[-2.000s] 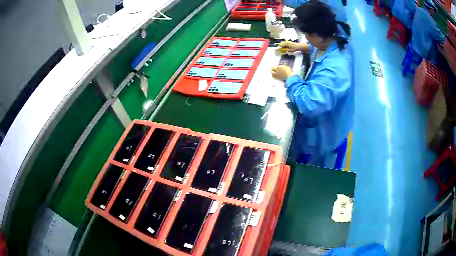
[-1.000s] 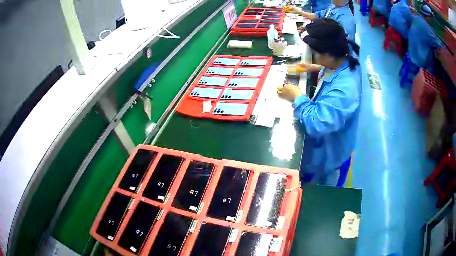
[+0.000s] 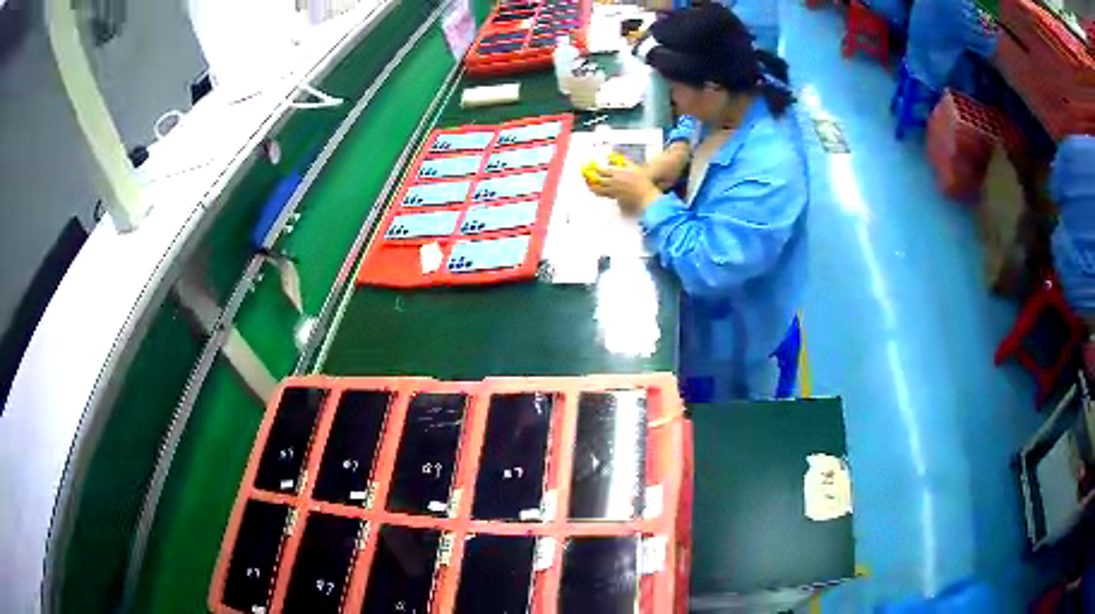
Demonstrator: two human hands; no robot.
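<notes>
A red-orange component tray (image 3: 468, 386) lies nearest in front of me on the green bench, on top of another tray whose side shows at the right. Its two rows of pockets hold black glossy phone screens (image 3: 519, 450) with handwritten white marks and small white labels. The bottom edge of the picture cuts off the lower row. Neither of my hands is in the picture.
Further along the bench, a red tray (image 3: 370, 263) holds pale blue panels. Beside it are white sheets (image 3: 576, 228) and a person in blue (image 3: 733, 228) with orange-tipped fingers. A bottle, a dish and another red tray stand beyond. A green surface (image 3: 769, 492) bears a label.
The view has shifted and turned, so the near tray sits lower and straighter. The other person's hands, apart before, are now together. The blue sleeve-like patch at the bottom has changed position.
</notes>
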